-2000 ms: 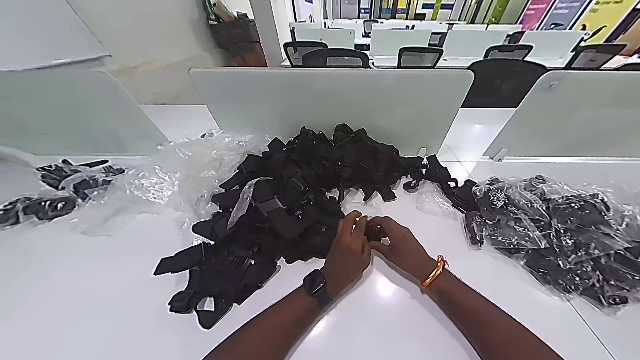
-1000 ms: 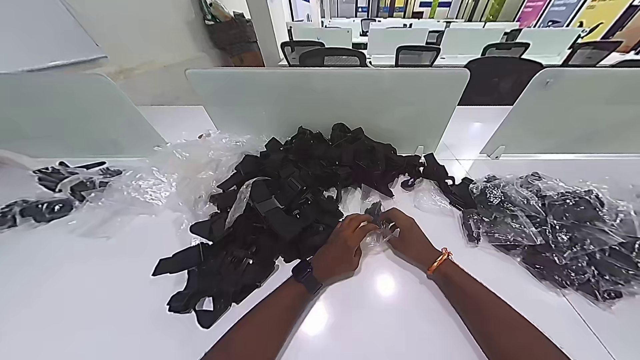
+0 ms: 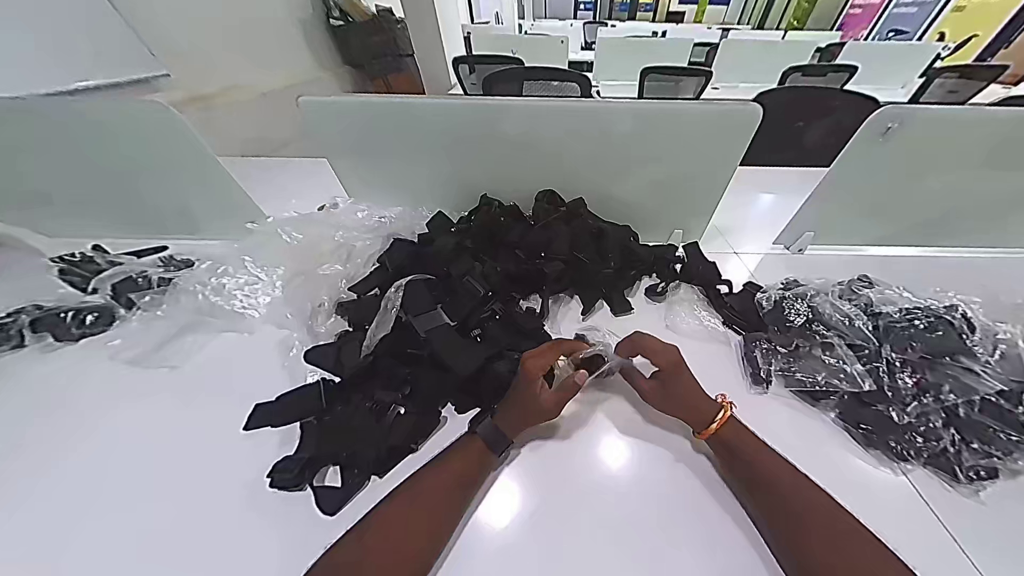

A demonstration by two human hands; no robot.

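Note:
Between my hands is a small clear plastic bag [image 3: 602,358] with something dark inside. My left hand [image 3: 544,384] pinches its left side between thumb and fingers. My right hand [image 3: 662,380] grips the bag's right edge with thumb and forefinger. Just left of and behind my hands lies a large heap of black fabric straps [image 3: 448,320] with buckles, spread over the white table [image 3: 160,456]. The fingers of my left hand are close to the heap's right edge; whether they touch it I cannot tell.
Black items in clear plastic bags [image 3: 904,368] are piled at the right. Crumpled clear plastic [image 3: 320,256] and more wrapped black items [image 3: 120,280] lie at the left. A frosted partition [image 3: 520,152] stands behind the heap, with mesh chairs [image 3: 676,80] beyond.
The clear plastic between my hands shows more plainly now than two seconds ago, when my fingers were close together around something dark. My hands have spread slightly apart. The strap heap looks unchanged.

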